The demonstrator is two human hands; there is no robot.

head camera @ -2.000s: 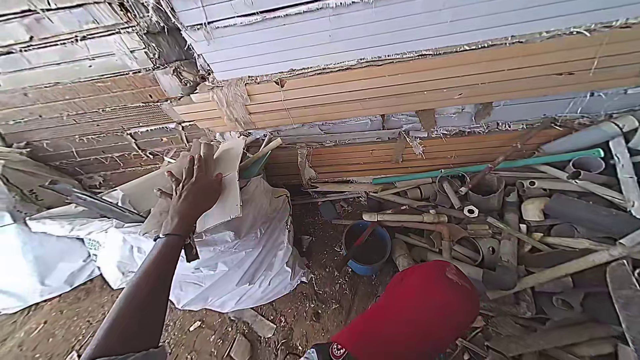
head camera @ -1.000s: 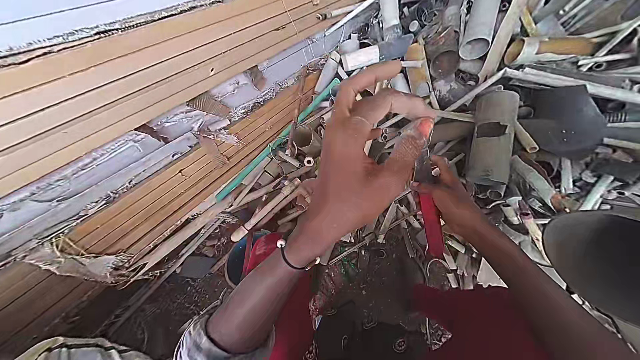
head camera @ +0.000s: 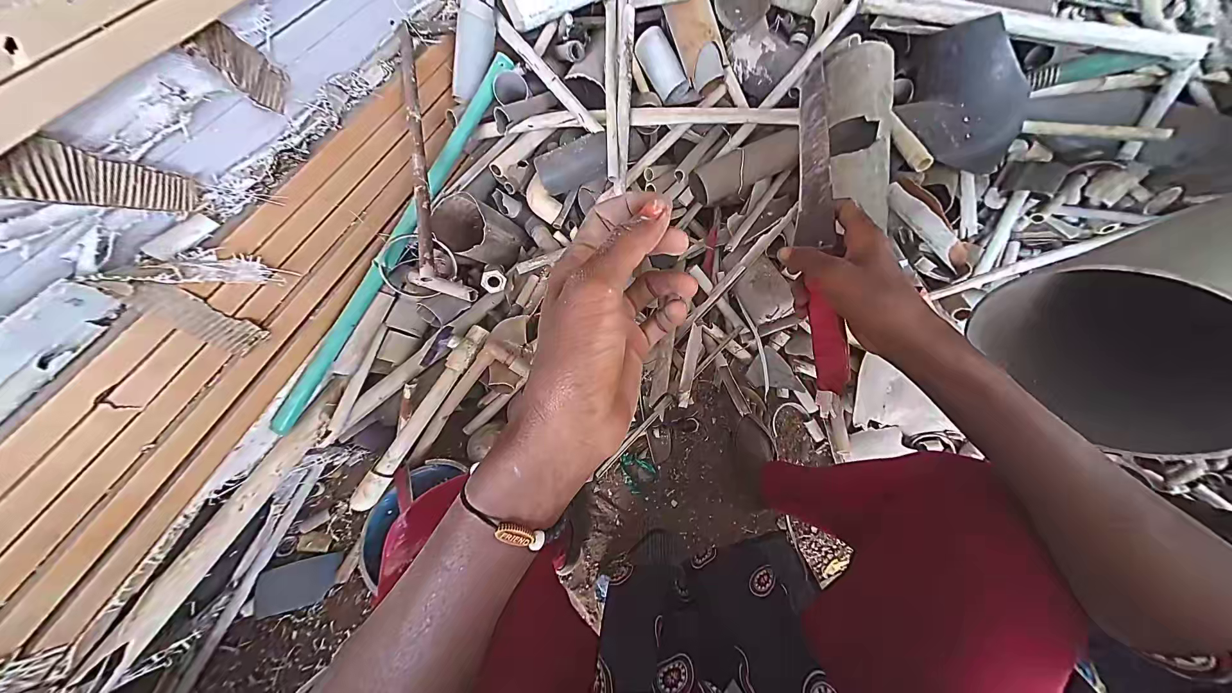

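Observation:
My right hand [head camera: 861, 279] is closed around a long flat-bladed knife or machete [head camera: 816, 164] with a red-wrapped handle; its rusty blade points up, away from me. Left of it, my left hand [head camera: 602, 318] is raised over the scrap with its fingers curled and apart, holding nothing that shows. A beaded band is on the left wrist. Below and beyond both hands lies a heap of cut plastic pipe pieces, among them a grey pipe section [head camera: 859, 144] behind the blade.
Brown slatted panels [head camera: 221, 356] lean on the left, with a green pipe [head camera: 385, 250] along them. A large grey pipe [head camera: 1107, 356] opens at the right. A blue bucket [head camera: 380, 539] is low on the left, partly hidden. Pale strips [head camera: 616, 96] cross the heap.
Two seconds ago my left hand was at a pale board by white sacks; now it is over the pipe heap. The view has swung right. The left hand's fingers have curled since one second ago.

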